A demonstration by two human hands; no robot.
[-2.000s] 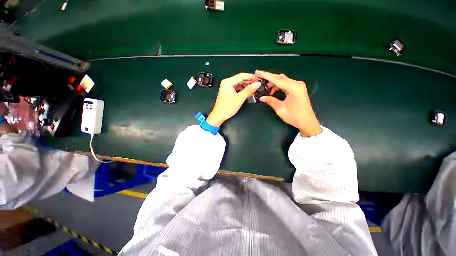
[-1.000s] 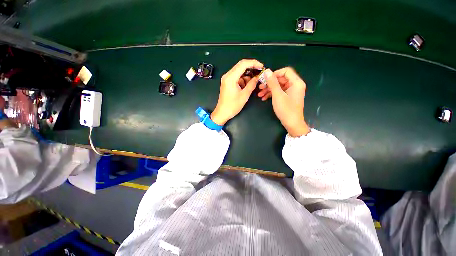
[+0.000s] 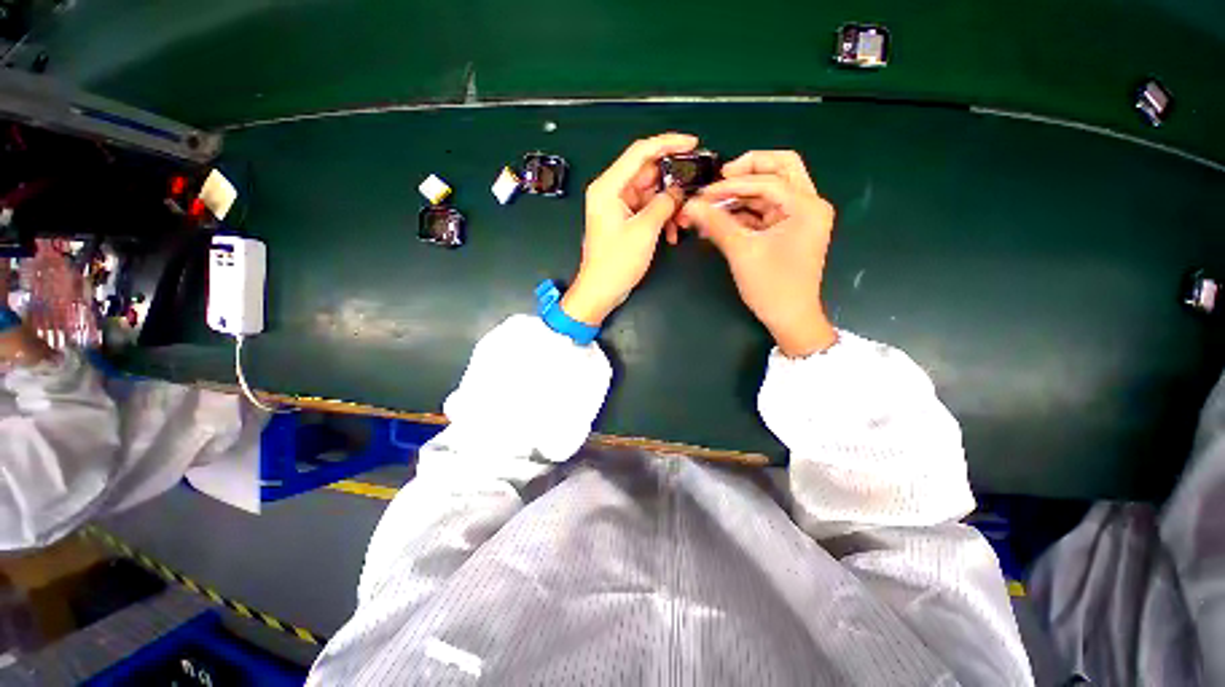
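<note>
A small black squarish device housing (image 3: 691, 171) is held above the green surface, its open side facing up. My left hand (image 3: 621, 226), with a blue band at the wrist, grips it by its left side. My right hand (image 3: 779, 231) is at its lower right with fingers bent together; a thin pale piece (image 3: 732, 204) shows between them, partly hidden. Two more black housings lie to the left, one (image 3: 544, 175) beside a white piece with a yellowish edge (image 3: 505, 184), the other (image 3: 441, 226) just below a similar white piece (image 3: 434, 188).
A white control box (image 3: 237, 285) with a cord stands at left, near dark cluttered equipment. Black units with pale patches lie on the belt, one (image 3: 861, 46) at the back and one (image 3: 1153, 101) at far right. Another unit (image 3: 1202, 290) lies at the right edge. Neighbours' sleeves show both sides.
The housing now shows open side up in my left hand. My right fingers have moved from its top to its lower right, with the pale piece. The belt units have shifted right in view.
</note>
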